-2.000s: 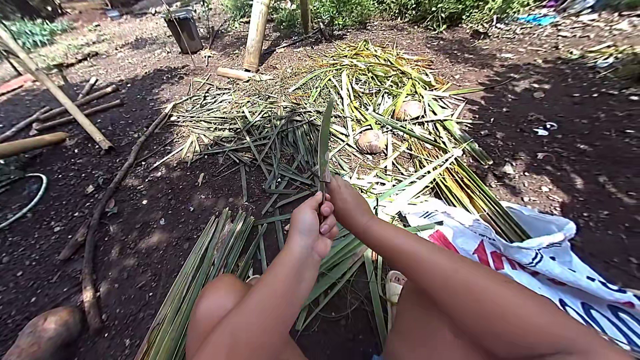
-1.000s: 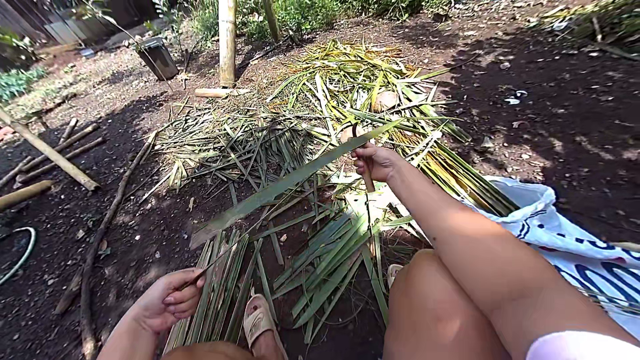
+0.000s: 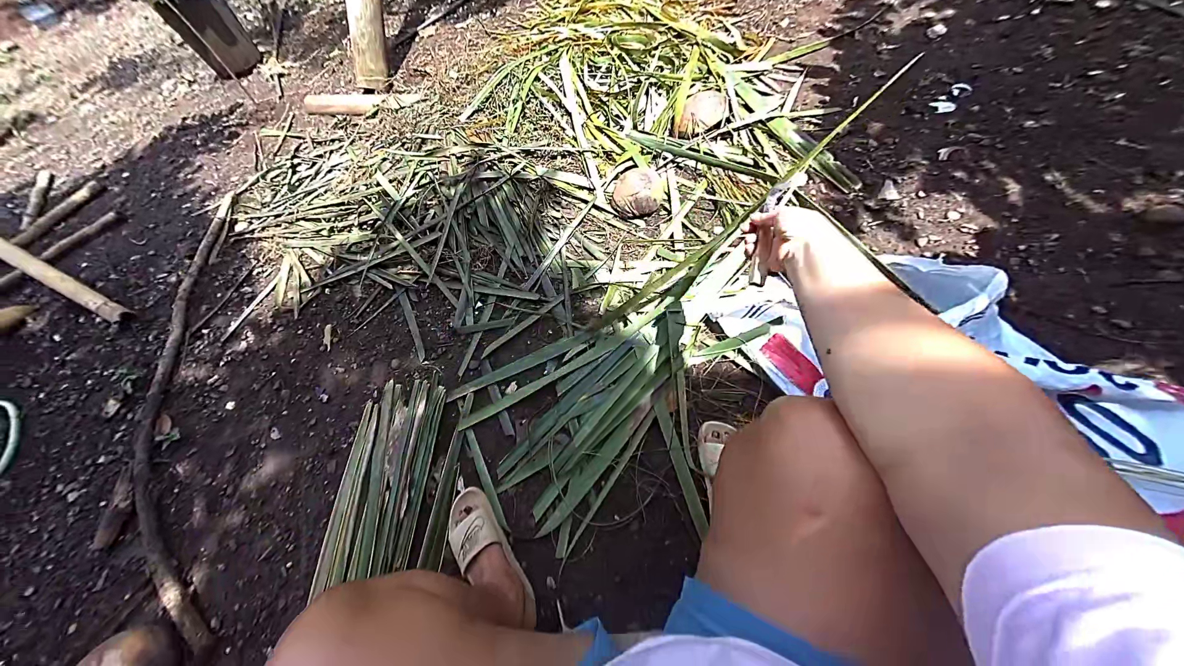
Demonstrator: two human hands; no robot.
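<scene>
My right hand (image 3: pixel 782 242) reaches forward over the leaf pile, its fingers closed on a long green palm leaf strip (image 3: pixel 856 116) that slants up to the right. Something short and pale also shows beneath the fingers; whether it is a knife handle I cannot tell. My left hand is out of the frame. Beneath the right hand lies a fan of cut green strips (image 3: pixel 592 402). A neat bundle of strips (image 3: pixel 384 481) lies on the soil beside my sandalled foot (image 3: pixel 490 546).
Behind are a heap of yellow-green leaves (image 3: pixel 638 46) and two brown coconuts (image 3: pixel 638 191). A printed white sack (image 3: pixel 971 305) lies at right. A long branch (image 3: pixel 162 407), cut poles (image 3: pixel 69 282) and an upright post (image 3: pixel 367 46) stand or lie at left and behind.
My left hand, holding a thin strip a second ago, has left the view. The right hand has moved forward and right with its strip. The view has tipped further down.
</scene>
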